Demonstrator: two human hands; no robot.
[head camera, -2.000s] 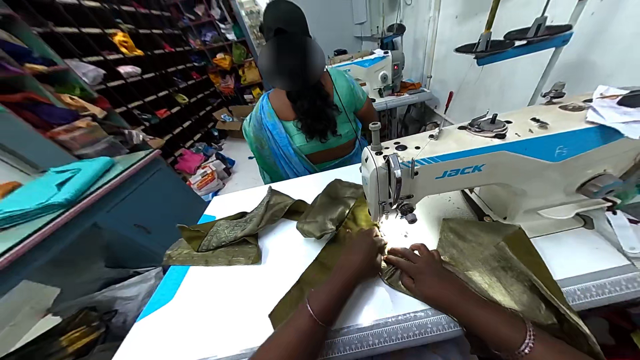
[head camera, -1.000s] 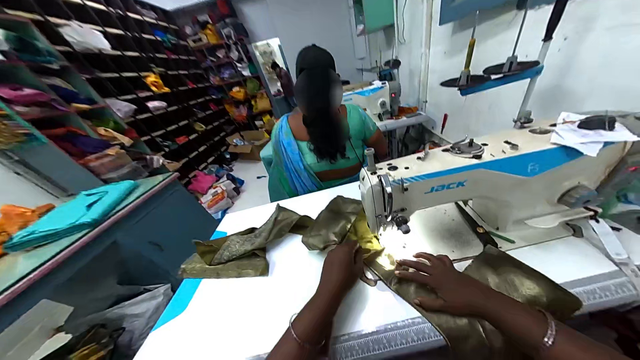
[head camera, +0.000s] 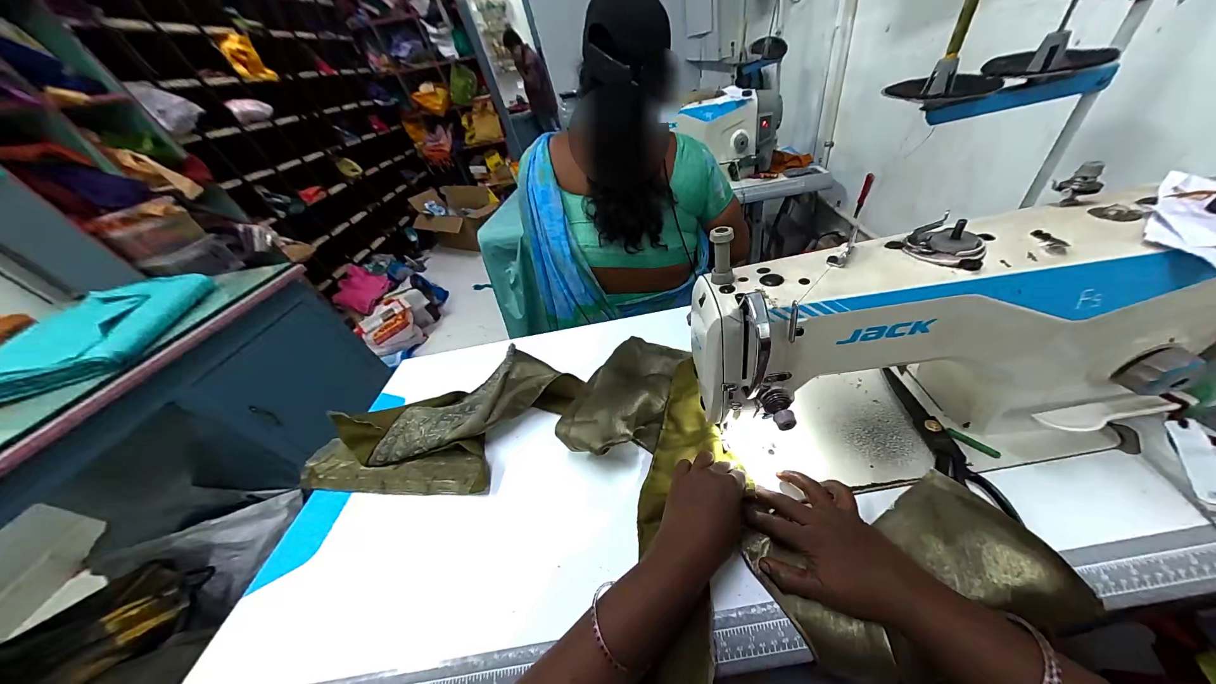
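A white and blue Jack sewing machine (head camera: 950, 323) stands on the white table, its lamp lit over the needle area. Olive-gold fabric (head camera: 617, 399) runs under the presser foot, spreads left across the table and hangs over the front edge. My left hand (head camera: 703, 503) grips the fabric close in front of the needle, fingers bunched. Beside it, my right hand (head camera: 826, 541) lies on the fabric with its fingers spread, the fingertips near my left hand. The needle tip and the cloth under my palms are hidden.
Black-handled scissors (head camera: 936, 437) lie on the machine bed, right of the needle. A measuring scale (head camera: 760, 638) runs along the table's front edge. A person in a green blouse (head camera: 636, 209) sits ahead at another machine. Folded turquoise cloth (head camera: 104, 328) lies on the left counter.
Since one second ago, my right hand has drawn in closer to my left hand, by the needle. The view has shifted slightly.
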